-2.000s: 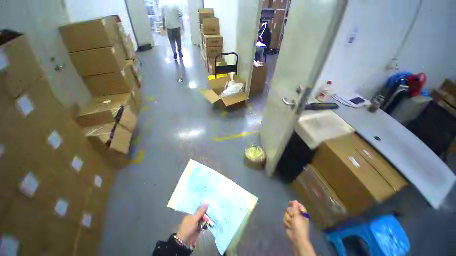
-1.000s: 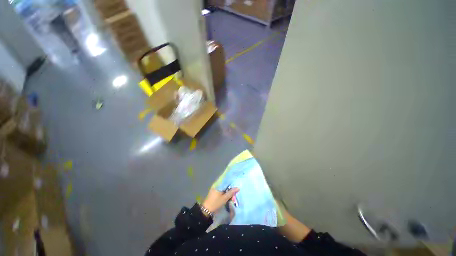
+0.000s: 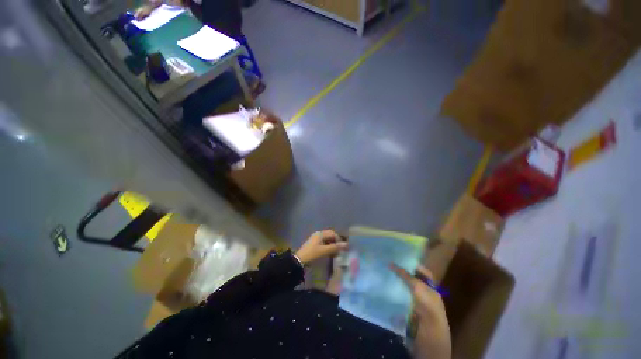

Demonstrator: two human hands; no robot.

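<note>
A stack of pale blue forms (image 3: 379, 280) with a yellow-green sheet at its edge is held in front of me, low in the picture. My right hand (image 3: 427, 301) is shut on the forms at their right side, with its thumb over the top sheet. A blue pen (image 3: 433, 286) sticks out from that hand. My left hand (image 3: 322, 247) is at the upper left edge of the forms with its fingers curled. Blur hides whether it grips them. A small reddish patch shows on the left part of the sheets.
An open carton with clear plastic (image 3: 219, 263) and a trolley handle (image 3: 105, 221) stand at the left. A green-topped desk (image 3: 176, 42) with papers and a partly seen person is at upper left. A red box (image 3: 523, 175) and an open brown carton (image 3: 478, 298) are at the right.
The view has moved through the doorway and turned. The forms now lie between both hands, and the right hand and pen show on them. The left hand has moved to their upper left edge.
</note>
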